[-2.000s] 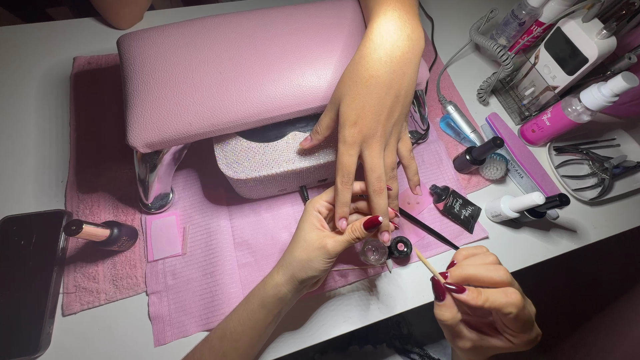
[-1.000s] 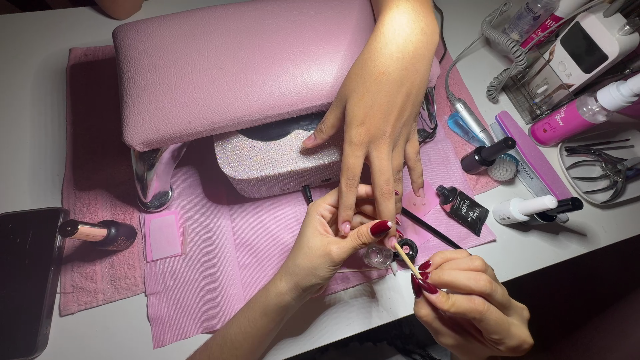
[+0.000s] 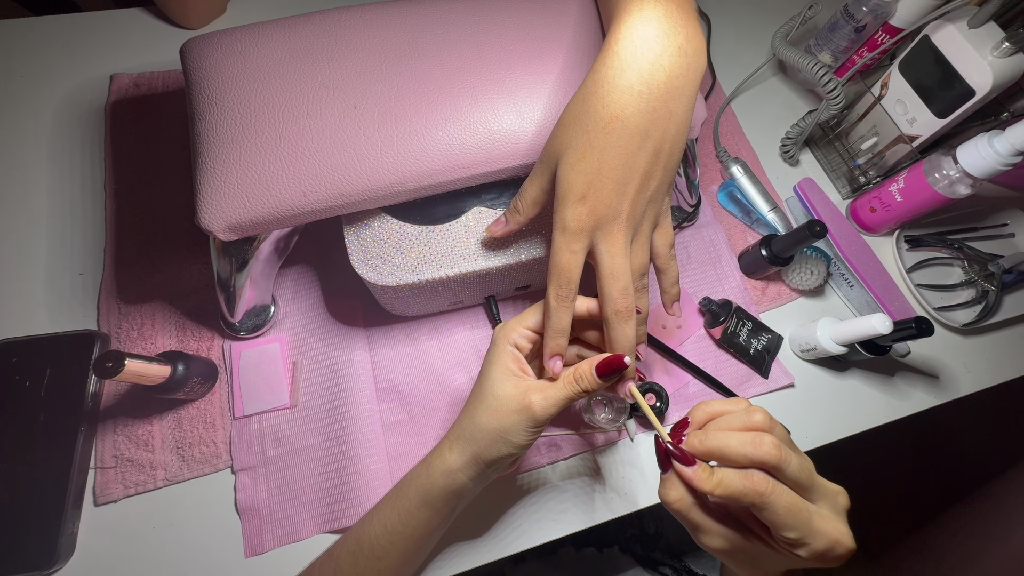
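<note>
My left hand (image 3: pixel 520 384), with dark red nails, grips a fingertip of another person's hand (image 3: pixel 616 192) between thumb and fingers. That hand reaches down from the top, past a pink padded armrest (image 3: pixel 392 104). In my right hand (image 3: pixel 752 480) is a thin wooden stick (image 3: pixel 650 412), its tip at the nail of the held finger. Just below that finger lie a small clear glass jar (image 3: pixel 604 410) and a small round black pot (image 3: pixel 652 398). A thin black rod (image 3: pixel 690 366) and a black tube (image 3: pixel 744 336) rest to the right.
A rhinestone-covered nail lamp (image 3: pixel 448 260) stands under the armrest on pink towels (image 3: pixel 160 448). A nail polish bottle (image 3: pixel 160 374) and a phone (image 3: pixel 44 448) lie at left. At right are a nail drill handpiece (image 3: pixel 754 196), nail files (image 3: pixel 852 248), several bottles and a tray of metal tools (image 3: pixel 952 320).
The wooden stick, held in my right hand, has moved up and left from below the other person's fingertip to the nail. My left hand keeps its hold.
</note>
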